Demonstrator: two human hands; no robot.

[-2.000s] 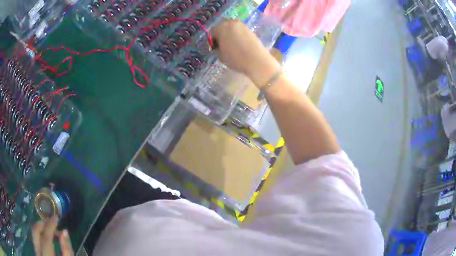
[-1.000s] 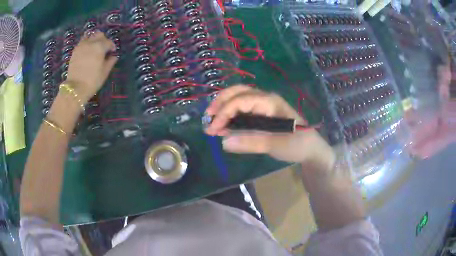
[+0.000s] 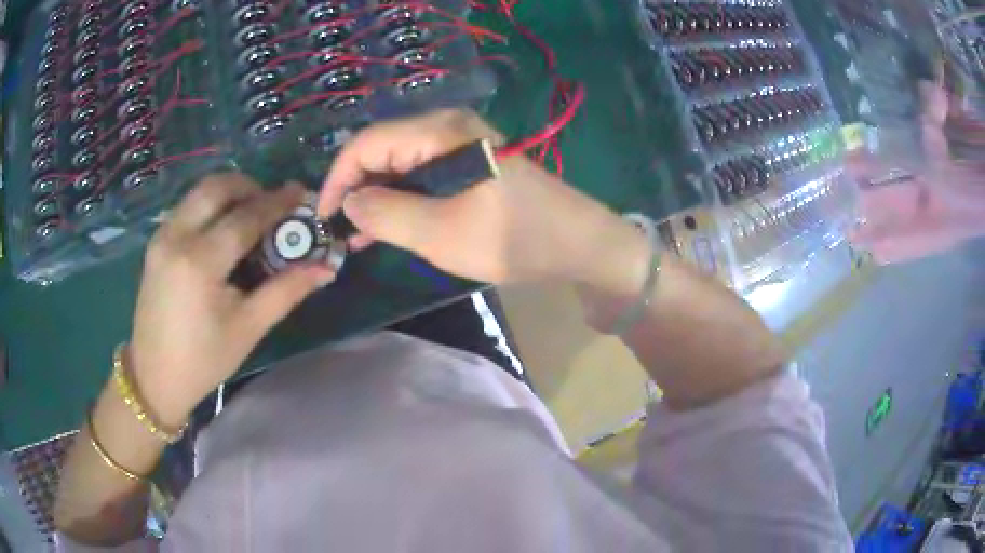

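My left hand (image 3: pixel 211 275) grips the round test fixture (image 3: pixel 331 255) from its left side, near the bench's front edge. A round wired component (image 3: pixel 293 240), a dark ring with a white centre, sits at the fixture. My right hand (image 3: pixel 432 200) holds the black test probe (image 3: pixel 454 171), with a gold ring at its rear end. The fingers of my right hand are at the right side of the component; the probe's tips are hidden or too blurred to tell. The thicker red cable (image 3: pixel 545 130) runs from the probe's rear.
The blister tray (image 3: pixel 119 232) with rows of wired components lies ahead and left on the green mat (image 3: pixel 65 356). A second filled blister tray (image 3: pixel 691 162) is at the right. Another person's hand (image 3: pixel 918 184) reaches in at far right. A cardboard box (image 3: pixel 562 367) is below the bench edge.
My left hand has come from the tray down to the fixture, and a component now shows there. My right hand has moved left with the probe to meet it. The view has shifted.
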